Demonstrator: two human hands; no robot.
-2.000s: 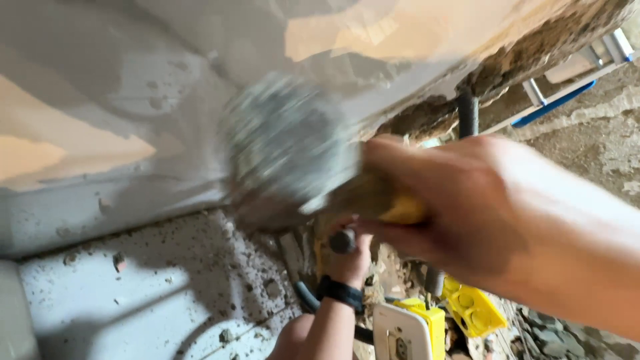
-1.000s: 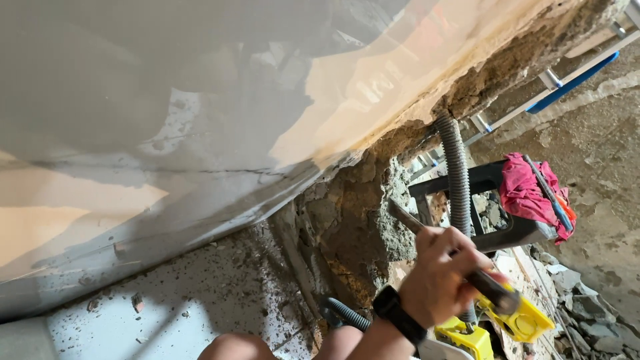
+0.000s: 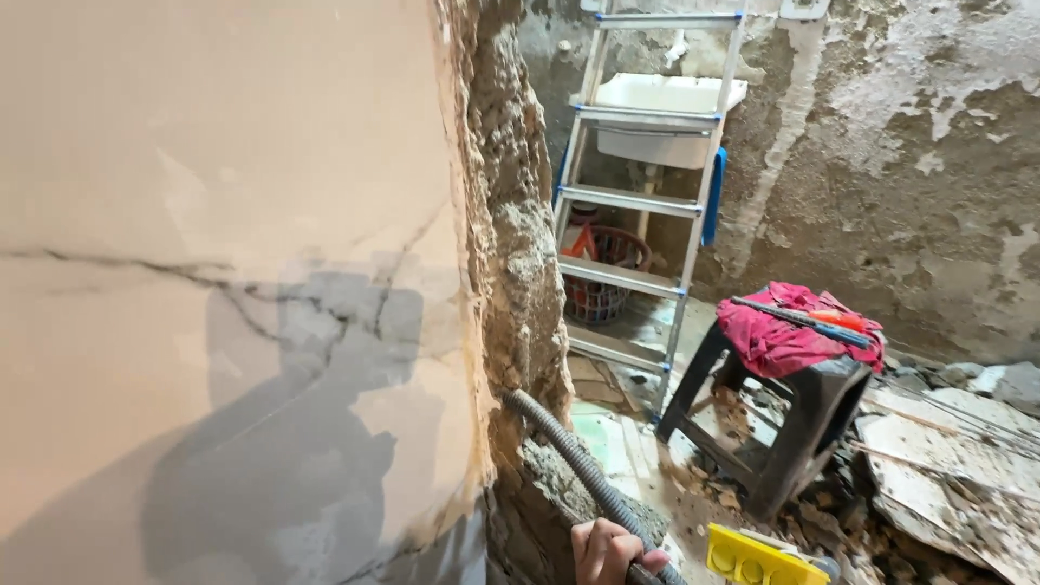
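At the bottom of the head view, my left hand (image 3: 609, 552) is closed around a dark metal chisel (image 3: 643, 575), of which only short parts show. The hand is close beside a grey corrugated conduit (image 3: 581, 463) that comes out of the broken wall edge (image 3: 520, 268). Rough masonry is exposed along this edge, next to a smooth, cracked wall face (image 3: 244, 162). A yellow plastic electrical box (image 3: 764, 556) is to the right of the hand. My right hand is out of view.
An aluminium stepladder (image 3: 630, 199) stands before a white sink (image 3: 662, 93) and a plastic basket (image 3: 605, 276). A dark plastic stool (image 3: 800, 431) bears a pink cloth (image 3: 768, 333) and tools. Rubble and broken slabs (image 3: 959, 471) lie on the floor at right.
The view has swung up toward the room. My right hand, seen with a hammer two seconds ago, is out of view. The left hand now shows only at the bottom edge.
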